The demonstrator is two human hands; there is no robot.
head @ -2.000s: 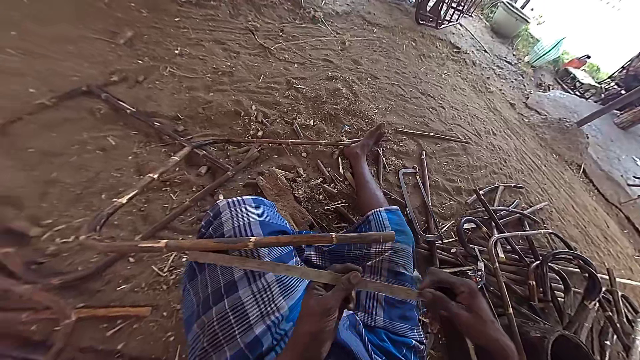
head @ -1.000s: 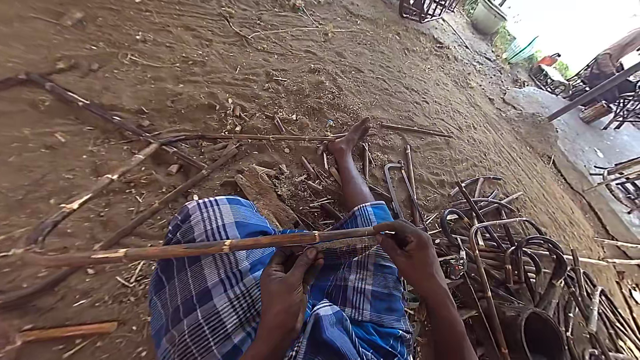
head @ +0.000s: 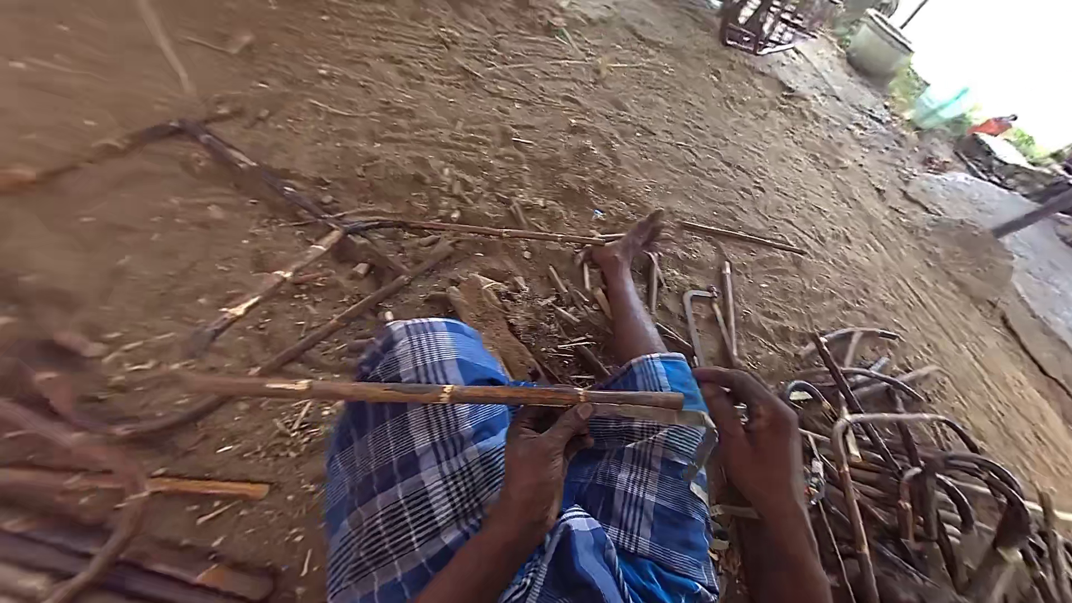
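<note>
A long brown cane pole (head: 402, 393) lies across my lap, over the blue checked cloth (head: 419, 469). My left hand (head: 544, 444) grips it from below, with the thumb near a pale joint. Just under the pole's right end runs a flat pale strip (head: 645, 413), also at my left hand; its left part is hidden. To the right of the pole's end is my right hand (head: 745, 419), fingers curled near the strip's end; whether it holds anything is unclear. My bare foot (head: 628, 243) rests on the ground ahead.
Bent cane pieces (head: 896, 452) are heaped at the right. A bow-saw-like metal frame (head: 691, 322) lies beside my leg. Cane poles (head: 260, 297) and offcuts lie on the sandy ground at the left and centre. More canes (head: 126, 553) are at the lower left.
The flat strip spanned both hands two seconds ago, below the pole. One second ago my right hand was at the pole's right end; now it is apart from that end, to its right.
</note>
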